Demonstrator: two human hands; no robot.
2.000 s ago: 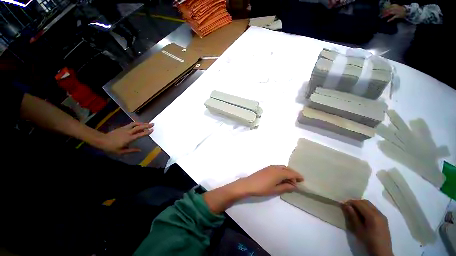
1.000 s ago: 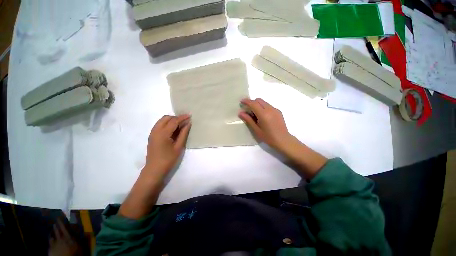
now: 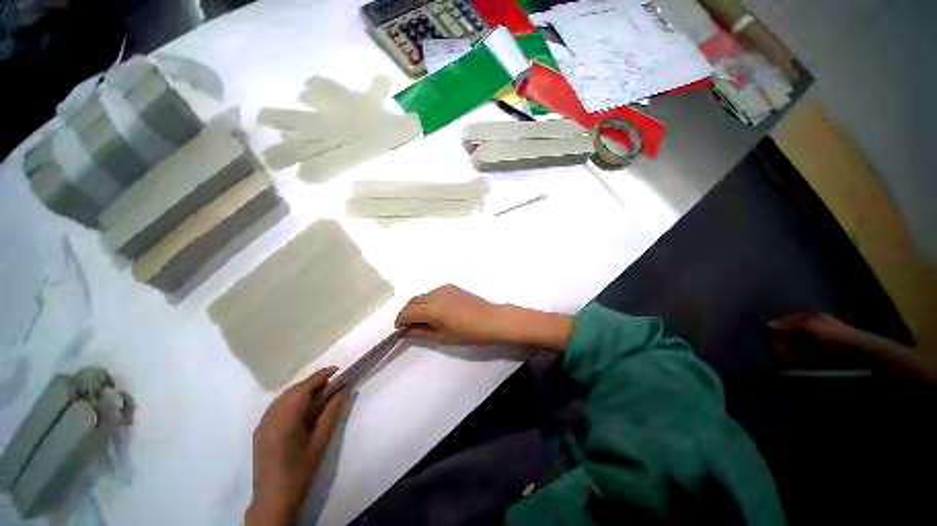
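Note:
Both hands hold one thin stack of grey-beige strips (image 3: 368,360), seen nearly edge-on above the white paper. My left hand (image 3: 298,437) grips its near end between thumb and fingers. My right hand (image 3: 447,316) pinches its far end. An overlapped layout of grey-beige strips (image 3: 300,303) lies flat on the paper just beyond the hands, apart from them. The exact number of strips in the hands cannot be told.
Large strip stacks (image 3: 195,205) stand at left, paired stacks (image 3: 51,442) at lower left. Loose strips (image 3: 339,128), another pair (image 3: 529,144), a tape roll (image 3: 617,142), green card (image 3: 457,87), calculator (image 3: 421,31) and printed sheets (image 3: 622,51) lie beyond. Another person's hand (image 3: 812,334) is at right.
The view has swung right. My hands have moved off the flat layout and now hold a thin strip stack on its near side. The layout is narrower than before.

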